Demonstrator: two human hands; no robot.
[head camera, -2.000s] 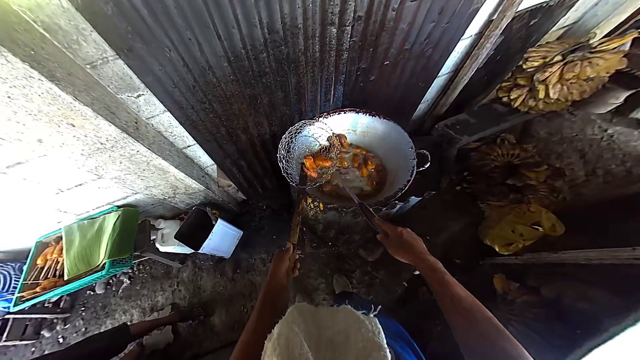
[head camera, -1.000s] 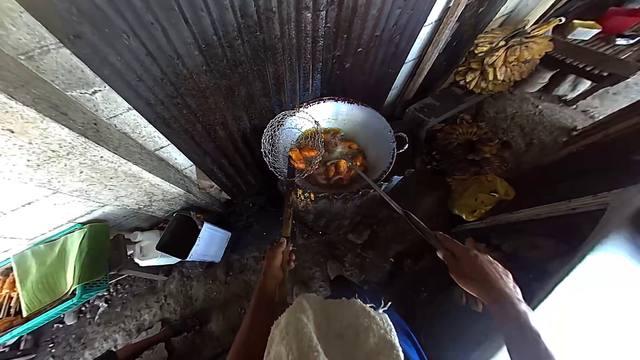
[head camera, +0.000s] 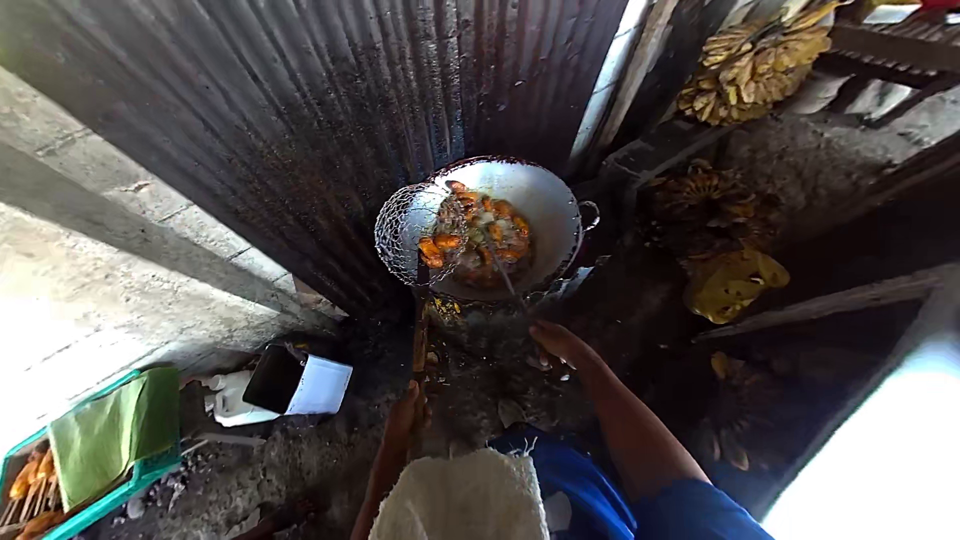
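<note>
My left hand (head camera: 407, 409) grips the wooden handle (head camera: 420, 337) of a wire-mesh skimmer (head camera: 401, 229). Its mesh basket lies over the left side of a wide metal wok (head camera: 541, 196), with a few orange-brown fried pieces (head camera: 431, 251) in it. My right hand (head camera: 559, 343) is closed on a long thin metal utensil (head camera: 502, 274), whose far end reaches among the pieces frying in the wok; its tip is hard to make out. More orange-brown pieces (head camera: 510, 255) lie in bubbling oil.
Corrugated metal sheeting (head camera: 360, 97) rises behind the wok. At lower left are a teal crate (head camera: 112, 502) with a green leaf (head camera: 105, 435) and skewered food, and a white square container (head camera: 321, 386). Banana bunches (head camera: 750, 71) and a yellow plastic bag (head camera: 731, 285) are at right.
My right hand has moved left and closer to the wok since a second ago. The skimmer stays at the wok's left side. Food pieces have shifted in the oil and mesh.
</note>
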